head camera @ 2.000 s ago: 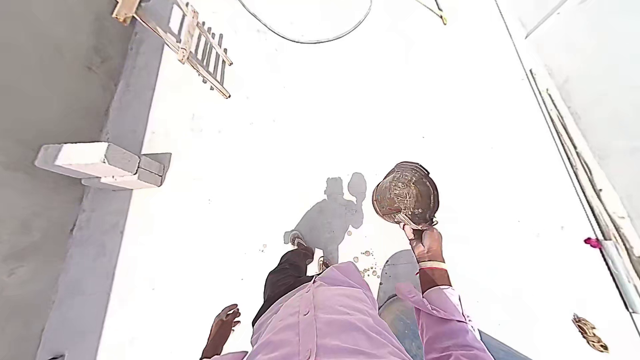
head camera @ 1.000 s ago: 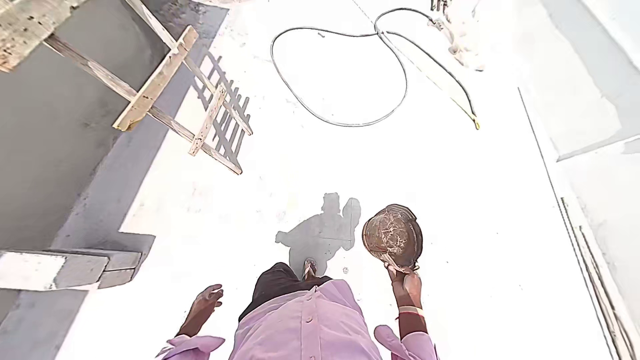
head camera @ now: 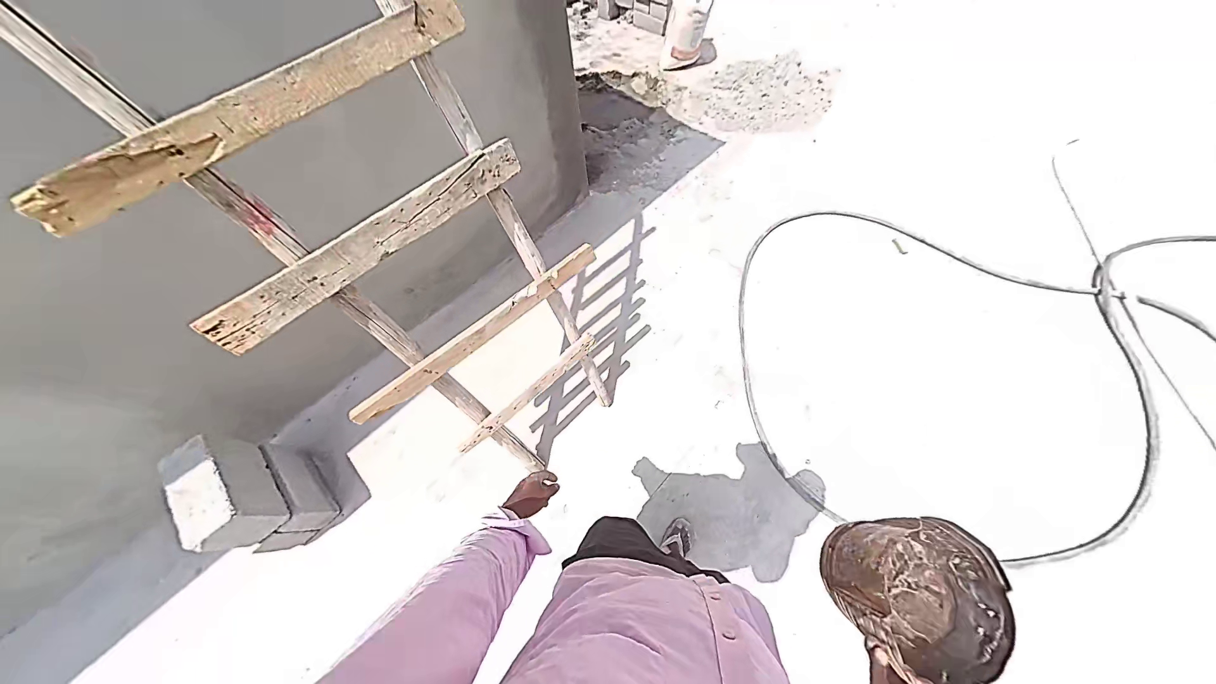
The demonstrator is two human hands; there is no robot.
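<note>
A round, mud-stained brown pan (head camera: 921, 594) is at the lower right, its worn face towards me. My right hand (head camera: 885, 663) holds it by its near edge and is mostly hidden behind it and cut off by the frame. My left hand (head camera: 534, 492) is stretched forward with fingers curled, close to the foot of a rough wooden ladder (head camera: 356, 233); whether it touches the rail I cannot tell. The ladder, made of poles and nailed planks, leans against a grey plastered wall (head camera: 285, 85).
Grey concrete blocks (head camera: 252, 494) lie at the wall's base on the left. A looped hose (head camera: 746, 342) spreads over the bright floor to the right. Beyond the wall's corner are a gravel heap (head camera: 769, 90) and a white sack (head camera: 686, 33). The ladder's shadow falls beside it.
The view has swung left, towards the ladder and wall, which are now much nearer. My left arm has reached forward. The pan remains in my right hand.
</note>
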